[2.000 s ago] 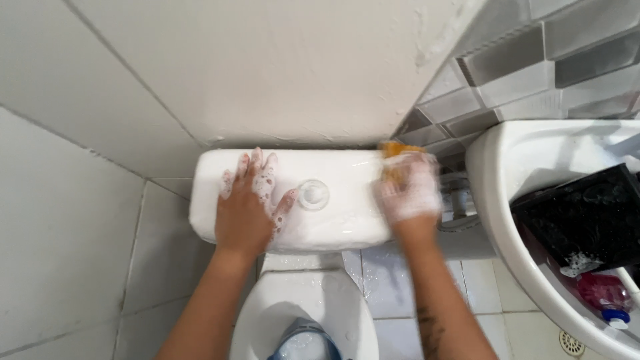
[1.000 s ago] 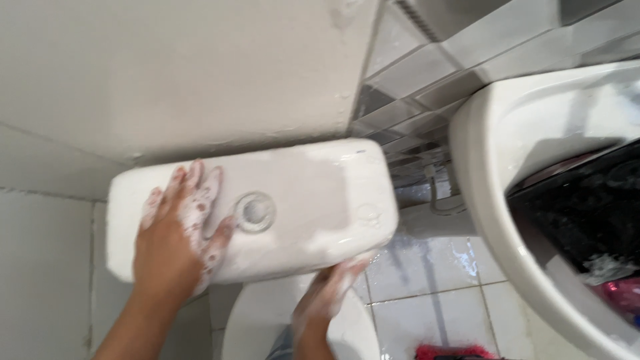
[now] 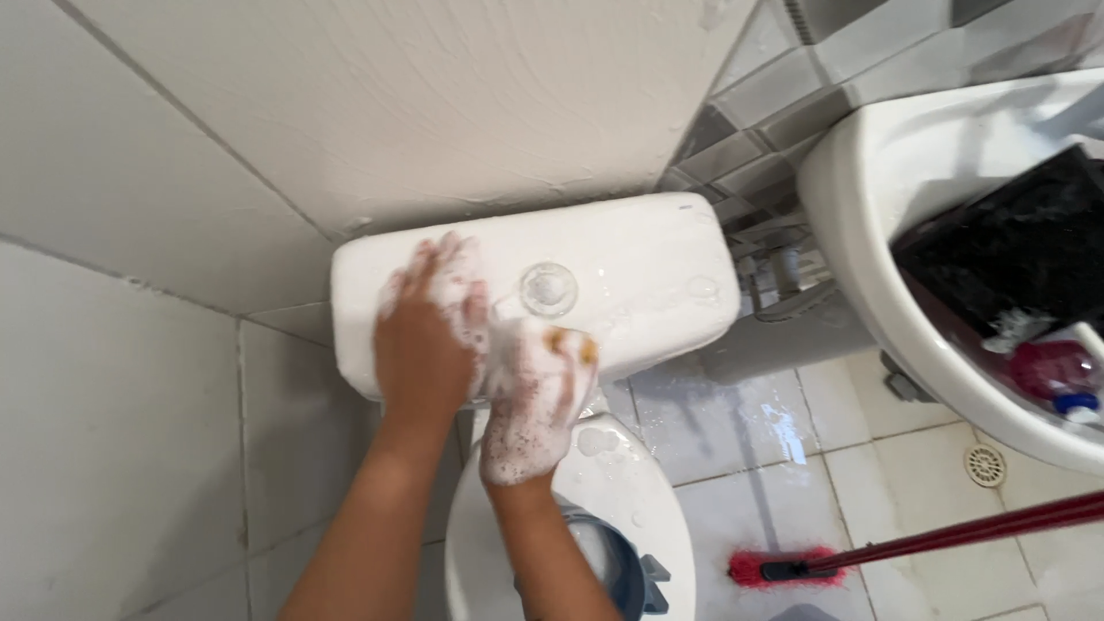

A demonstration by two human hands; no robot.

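Observation:
My left hand (image 3: 431,319), soapy and blurred, lies with fingers spread on the left part of the white toilet tank lid (image 3: 655,259). Beside it, at the front edge of the lid, my right hand (image 3: 535,397) is covered in thick foam and closed around a yellow sponge (image 3: 571,345), of which only small patches show between the fingers. The round flush button (image 3: 548,289) sits just above my right hand. Below the tank, the closed toilet lid (image 3: 630,483) carries a blue-grey plastic container (image 3: 617,552), partly hidden by my right forearm.
At the right is a white washbasin (image 3: 871,216) holding a black object (image 3: 1018,233) and a pink bottle with a blue cap (image 3: 1052,371). A red-bristled brush (image 3: 789,567) with a long handle lies over the floor tiles, near a round drain (image 3: 985,465). Tiled walls border the tank.
My right hand, at the right end of the tank two seconds ago and below its front edge one second ago, is now beside my left hand. The view has shifted.

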